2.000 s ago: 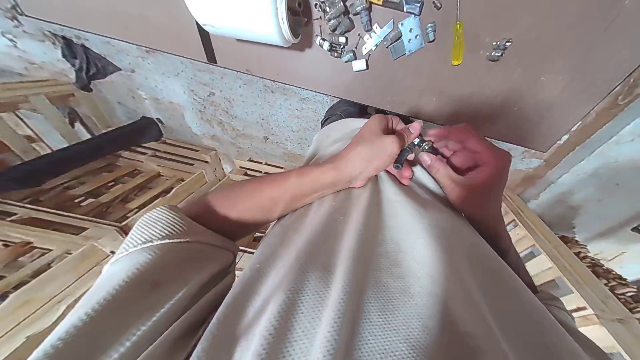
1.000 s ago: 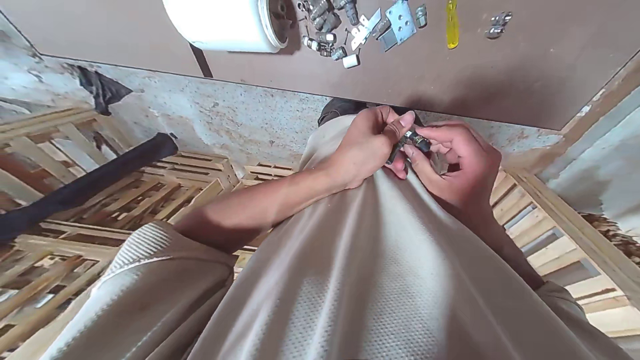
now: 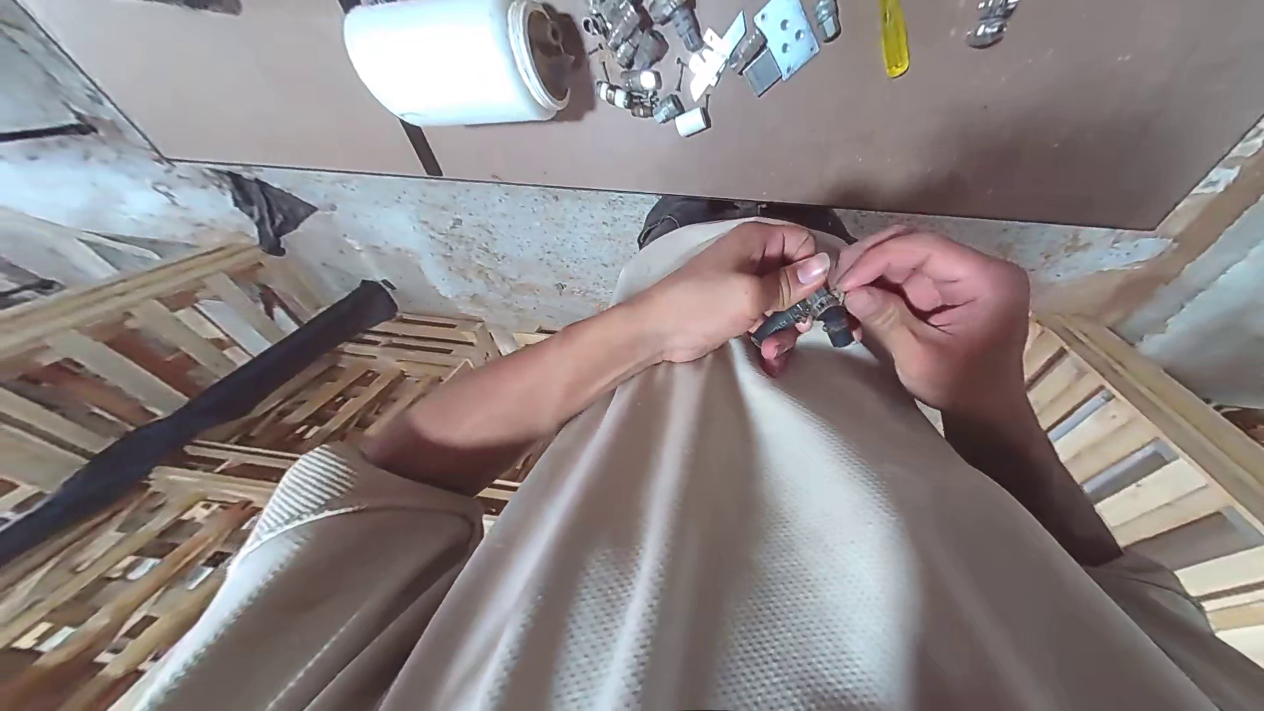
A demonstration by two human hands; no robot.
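In front of my shirt, my left hand [image 3: 736, 288] grips a small dark fitting [image 3: 798, 314] with metal parts, its thumb lying on top. A black cylindrical end of the fitting points down beside my right hand [image 3: 933, 306]. The right thumb and index finger meet at the fitting's upper right side; whether they pinch a small part there is too small to tell. On the brown table above lie several metal fittings [image 3: 632, 35], a light metal plate with holes [image 3: 787, 38] and a yellow screwdriver handle [image 3: 894, 39].
A white plastic container [image 3: 444, 61] lies on its side on the brown table [image 3: 553, 153], its mouth facing the fittings. More small metal parts [image 3: 990, 22] lie at the right. Wooden slatted crates [image 3: 395, 385] stand below on both sides, with a long dark roll [image 3: 217, 405] across the left ones.
The fitting has turned between my hands, and its black end now points down. My right fingers have shifted to its upper side. The left hand keeps its hold.
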